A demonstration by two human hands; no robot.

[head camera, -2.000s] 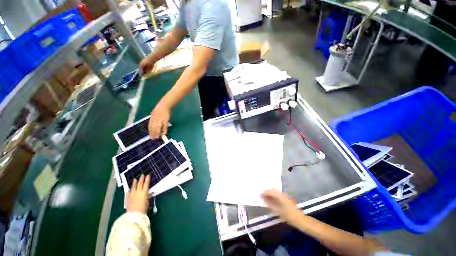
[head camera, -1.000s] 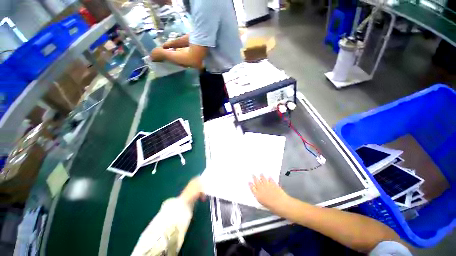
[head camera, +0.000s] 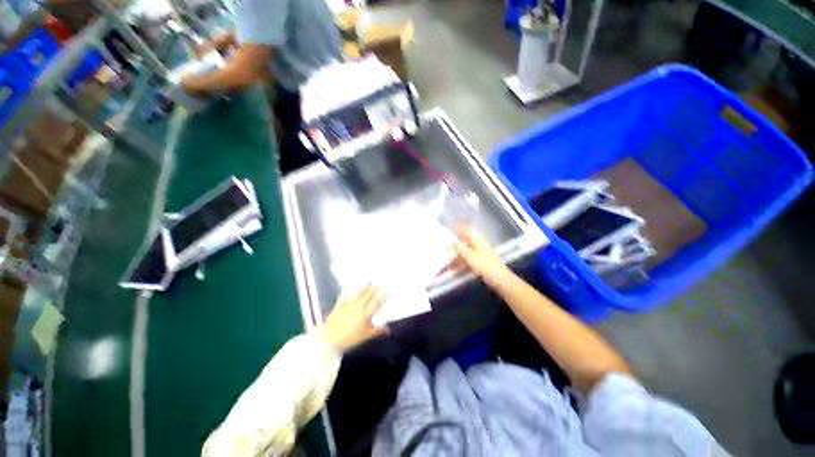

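A few white solar panels (head camera: pixel 380 241), backs up and blurred by glare, lie at an angle over the metal-rimmed test surface (head camera: pixel 308 192). My left hand (head camera: pixel 353 317) holds their near left edge, fingers over the top. My right hand (head camera: pixel 472 254) is at their right edge, fingers partly hidden. The bench meter (head camera: pixel 357 112) stands at the far end with papers on top. Its red test lead (head camera: pixel 424 162) runs to a small white connector (head camera: pixel 471 198) just beyond my right hand.
Dark-faced panels (head camera: pixel 210 219) overlap on the green bench (head camera: pixel 237 330) at left, white leads hanging out. A blue crate (head camera: pixel 572 152) on the floor at right holds loosely stacked panels (head camera: pixel 594 228). Another person (head camera: pixel 286 40) works beyond the bench.
My left hand has moved from the green bench to the white panels. The white panels are turned and shifted nearer my body. The other person's hand has left the dark panels; fewer lie there.
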